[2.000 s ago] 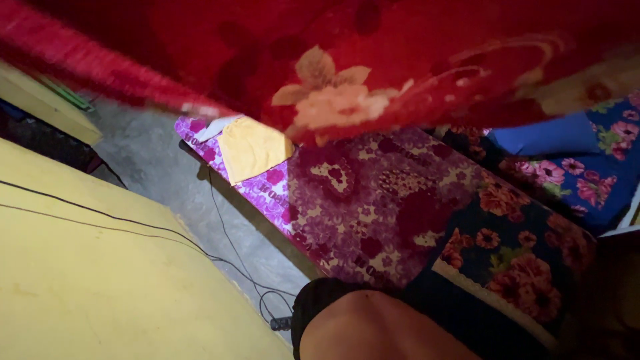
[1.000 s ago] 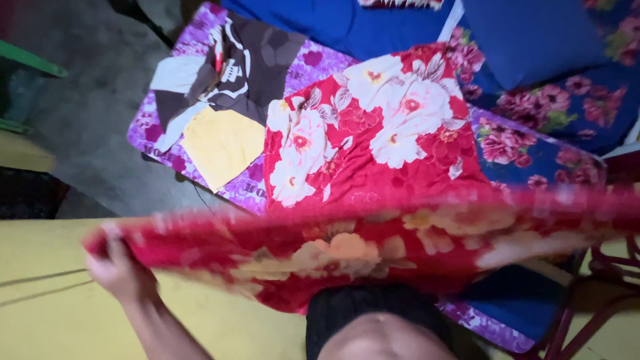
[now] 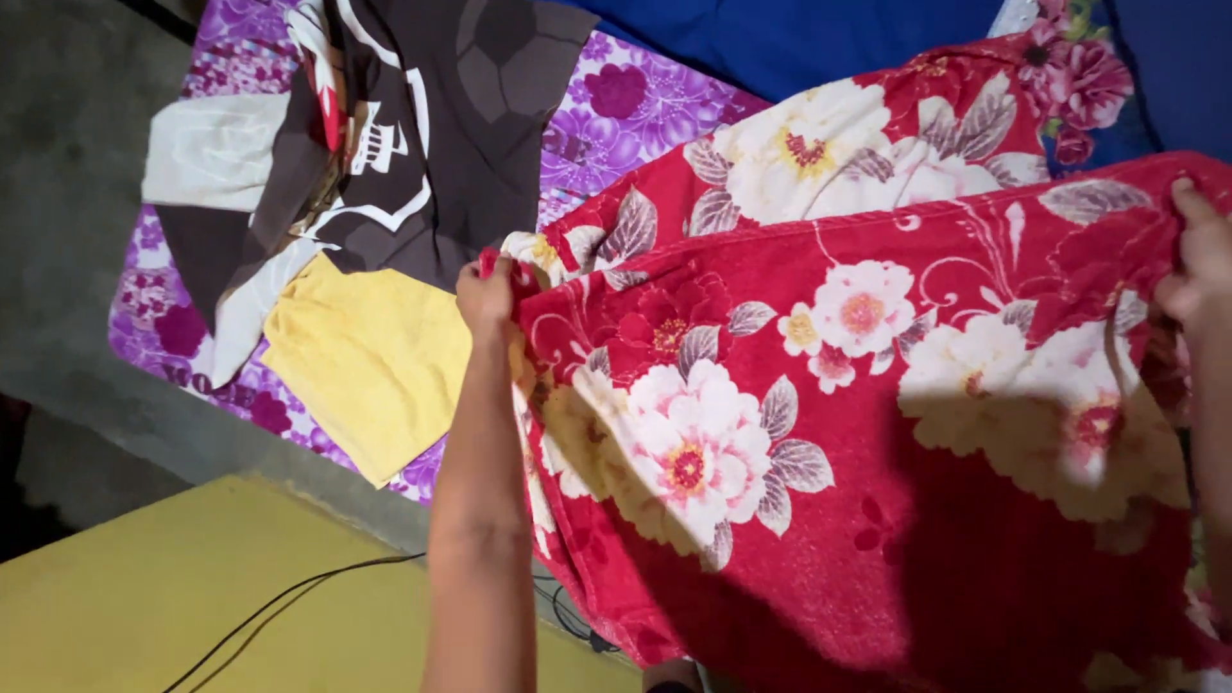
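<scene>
A red blanket with white and pink flowers (image 3: 828,462) hangs spread between my two hands, its top edge running from one to the other. My left hand (image 3: 486,289) is closed on its left corner, and my right hand (image 3: 1198,250) grips the edge near the right side of the view. Behind that edge, more red flowered cloth (image 3: 799,154) lies on the bed. To the left of my left hand are a yellow cloth (image 3: 371,356) and a dark grey shirt with white print (image 3: 462,125), both lying on a purple flowered mattress (image 3: 626,115).
Blue bedding (image 3: 693,34) lies along the far side, with a pink-flowered piece (image 3: 1078,77) at the upper right. A yellow surface (image 3: 192,597) fills the lower left, crossed by thin black cables (image 3: 289,592). Grey floor (image 3: 77,221) shows at the far left.
The blanket was close before the camera two seconds ago; now it hangs lower and the clothes on the bed show. My right hand has come into view, gripping the edge.
</scene>
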